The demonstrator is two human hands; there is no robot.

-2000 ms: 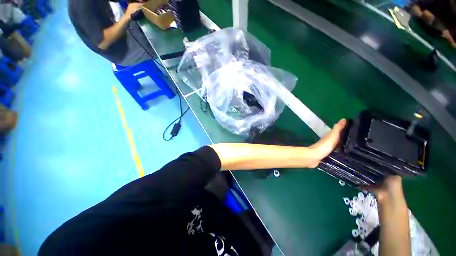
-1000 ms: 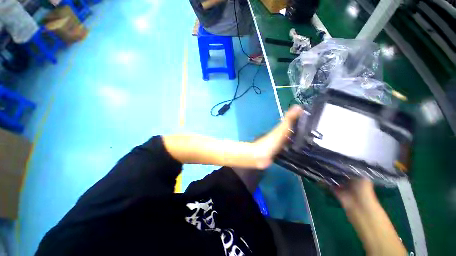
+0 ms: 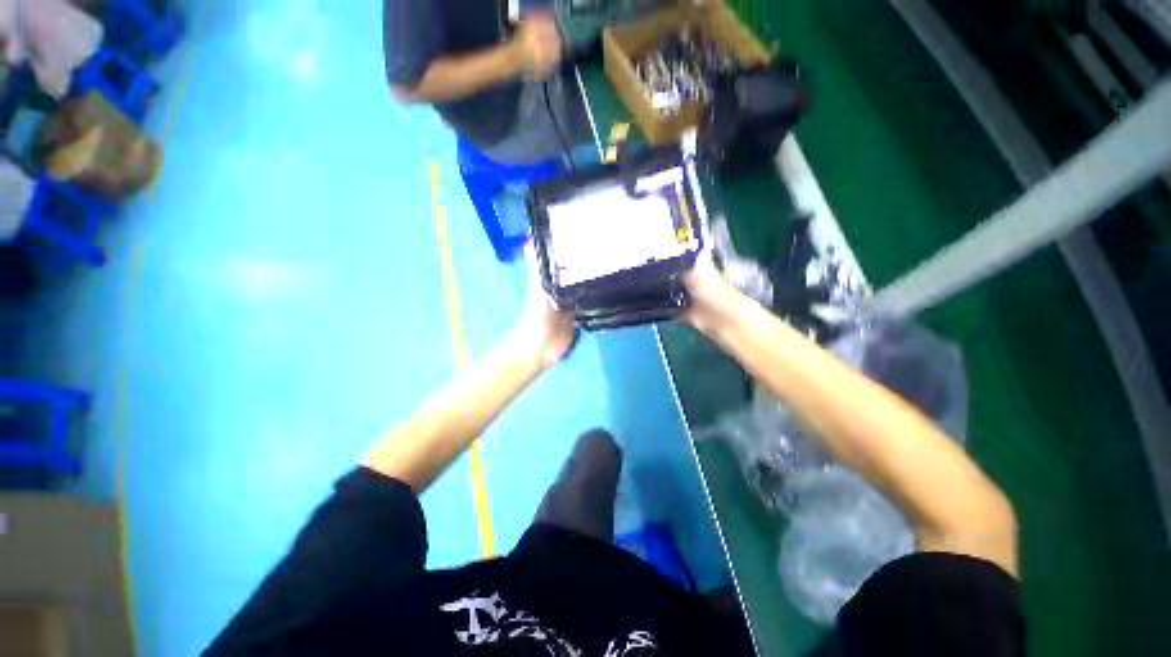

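Note:
A stack of several black device housings (image 3: 616,244) is held up in front of me, over the bench's left edge. The top one shows a bright white middle and a black frame. My left hand (image 3: 552,315) holds the stack at its left side. My right hand (image 3: 702,280) holds it at its right side. The fingers of both hands are partly hidden by the housings.
A person (image 3: 469,64) sits at the bench beyond the stack, on a blue stool (image 3: 494,203). An open cardboard box (image 3: 632,87) with small parts stands on the green bench (image 3: 1027,424). Crumpled clear plastic bags (image 3: 835,546) lie below my right forearm. A pale post (image 3: 1014,212) slants across the right.
The stack has moved in both hands from over the bench on the right to over its left edge, near the seated person. The view has turned along the bench.

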